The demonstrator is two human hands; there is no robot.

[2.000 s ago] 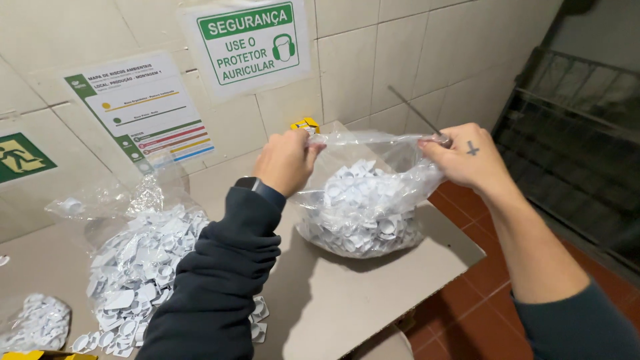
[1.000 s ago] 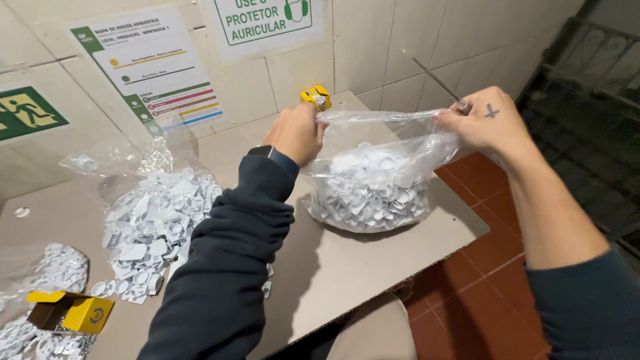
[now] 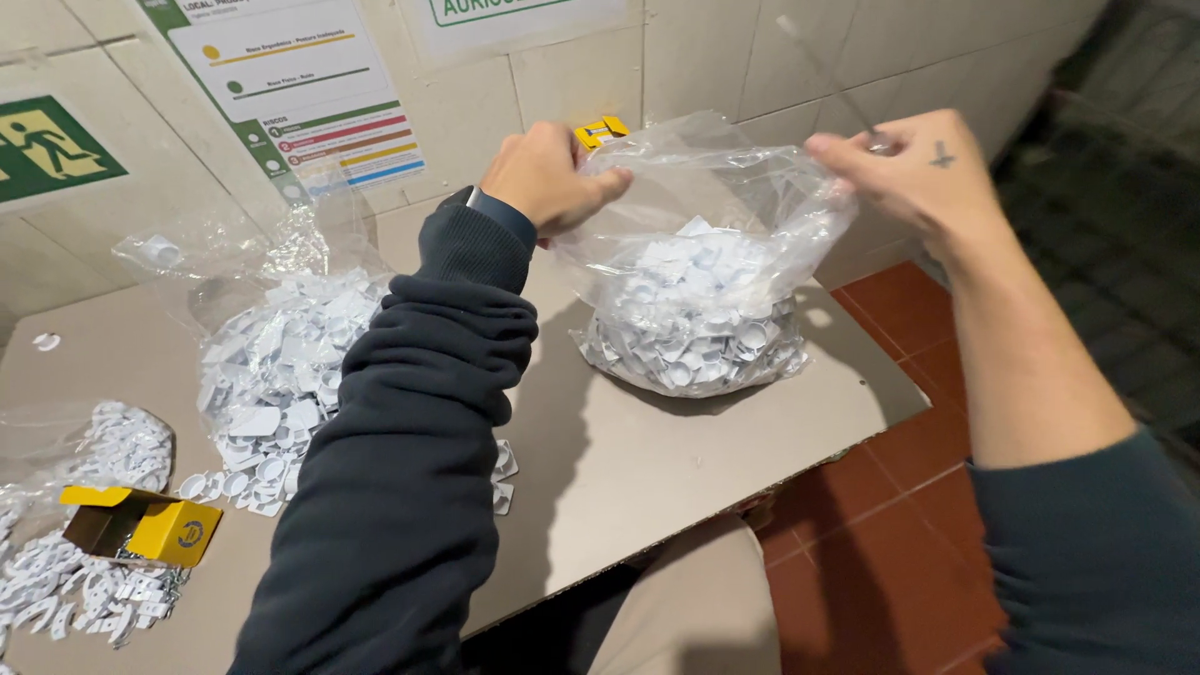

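Note:
A clear plastic bag (image 3: 694, 319) full of small white plastic parts stands upright on the table, its mouth held up and spread between my hands. My left hand (image 3: 553, 178) grips the left side of the rim. At the right side, my right hand (image 3: 909, 173) pinches the rim and also holds a thin metal rod (image 3: 830, 75), which points up and left; its handle is hidden in the fist. Left of my left sleeve, a second clear bag (image 3: 291, 328) lies open, with white parts spilling from it onto the table.
An open yellow cardboard box (image 3: 169, 530) sits at the lower left by a third bag of small white parts (image 3: 127, 445). Another yellow box (image 3: 600, 131) stands by the tiled wall. The table's edge (image 3: 656, 544) runs diagonally, with red floor tiles (image 3: 881, 497) beyond it.
My hands stay on the rim of the bag. The view has tilted down and come nearer to the table.

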